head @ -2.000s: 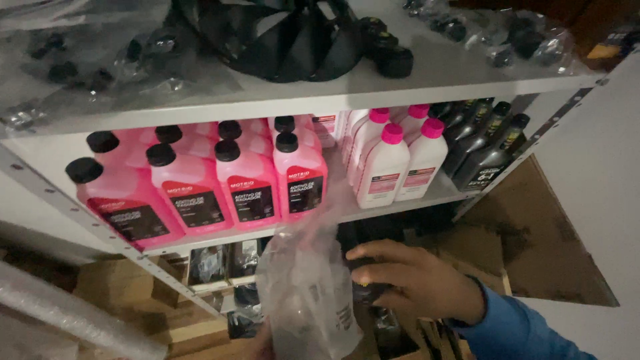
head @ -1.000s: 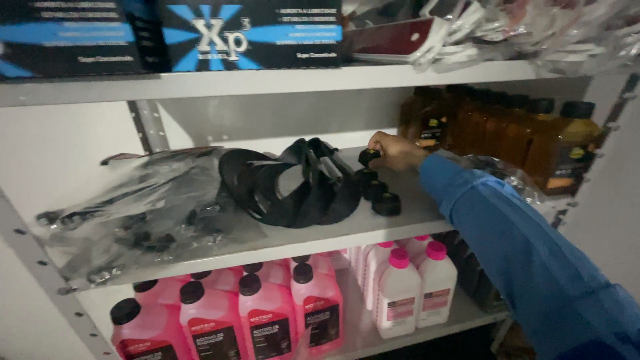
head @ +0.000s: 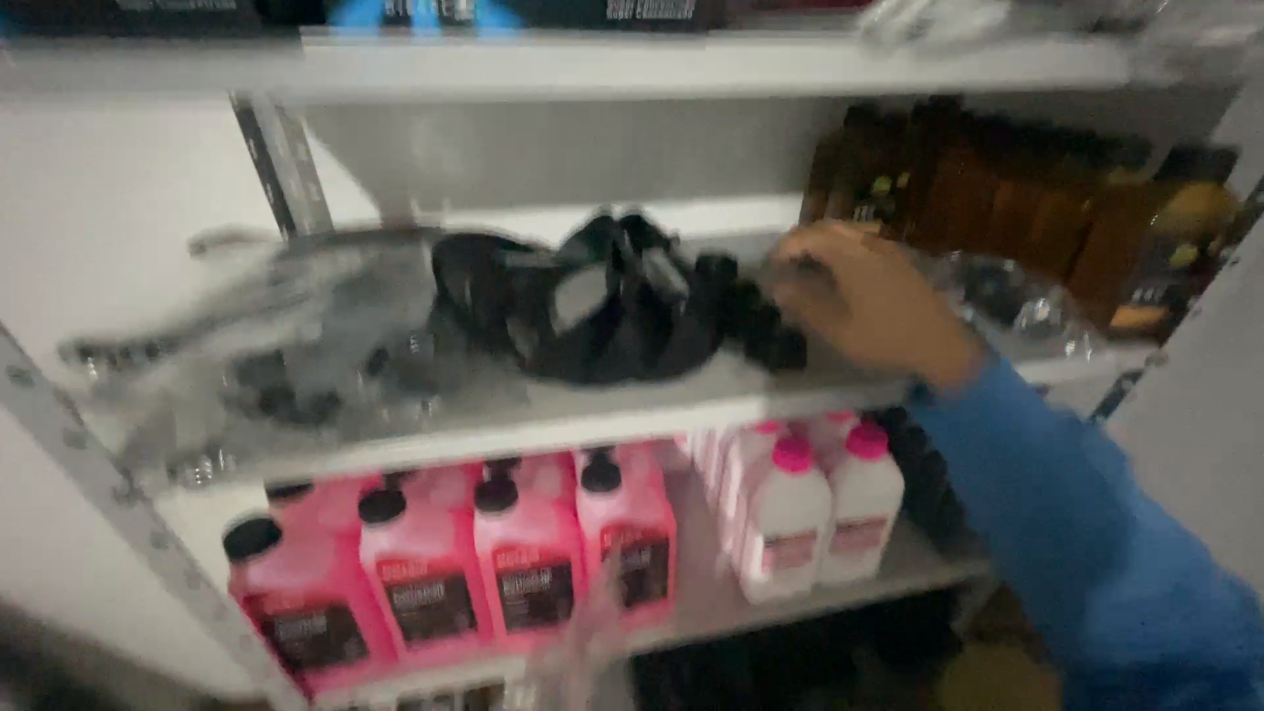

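Note:
My right hand [head: 854, 296], in a blue sleeve, is over the middle shelf, just right of a row of small black round parts [head: 775, 331]. Blur hides whether its curled fingers hold one. Left of those parts lies a black plastic fan [head: 592, 306]. Clear plastic bags with black parts [head: 316, 365] cover the shelf's left side, and another clear bag [head: 1017, 296] lies right of my hand. My left hand is not in view. A blurred translucent plastic bag [head: 583, 642] shows at the bottom centre.
Pink jugs with black caps [head: 425, 592] and white bottles with pink caps [head: 790, 523] stand on the shelf below. Amber bottles [head: 1027, 217] fill the back right of the middle shelf. The upper shelf's edge [head: 592, 64] runs above my hand, and a slotted metal upright [head: 148, 533] stands at left.
Two seconds ago my right hand was beside the clear bag below; one second ago it was at the black round parts on the middle shelf, where it remains close by.

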